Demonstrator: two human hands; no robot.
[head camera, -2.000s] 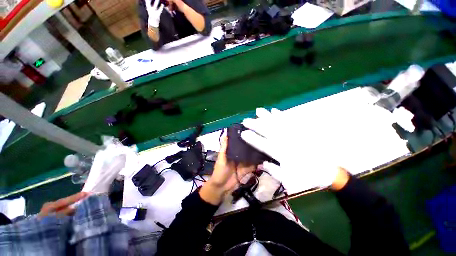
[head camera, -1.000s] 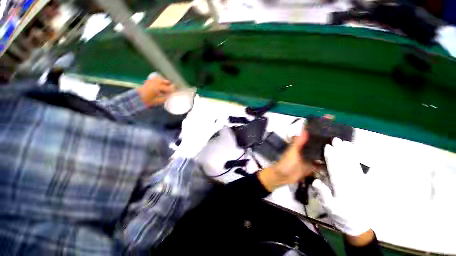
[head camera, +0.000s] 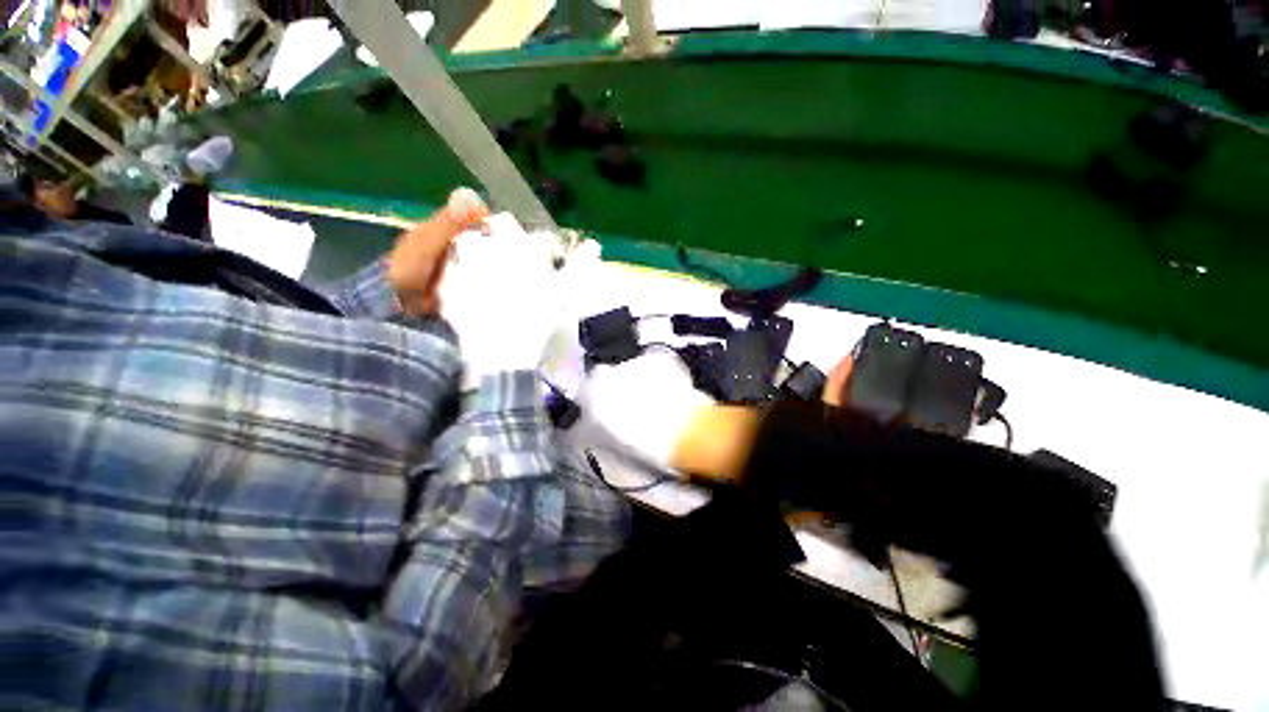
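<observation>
Two black power adapters (head camera: 919, 378) stand side by side above the white table. My left hand (head camera: 838, 381), bare, holds them; only a bit of its fingers shows at their left edge, the rest is hidden behind my right arm. My right hand (head camera: 643, 406), in a white glove, reaches across to the left, low over the table beside a pile of black adapters and cables (head camera: 752, 355). Its fingers are blurred, and whether it grips something cannot be told. A single small adapter (head camera: 608, 334) lies just above the glove.
A neighbour in a plaid shirt (head camera: 209, 459) stands close on the left, hands near a grey post (head camera: 445, 118). The green conveyor (head camera: 863, 167) runs behind the table (head camera: 1197, 556) and carries dark units. Another black adapter (head camera: 1079, 480) lies right of my arm.
My right gloved hand has left the held adapters and crossed left over my left arm to the pile. The adapters in my left hand now show side by side. The neighbour's hands remain near the post.
</observation>
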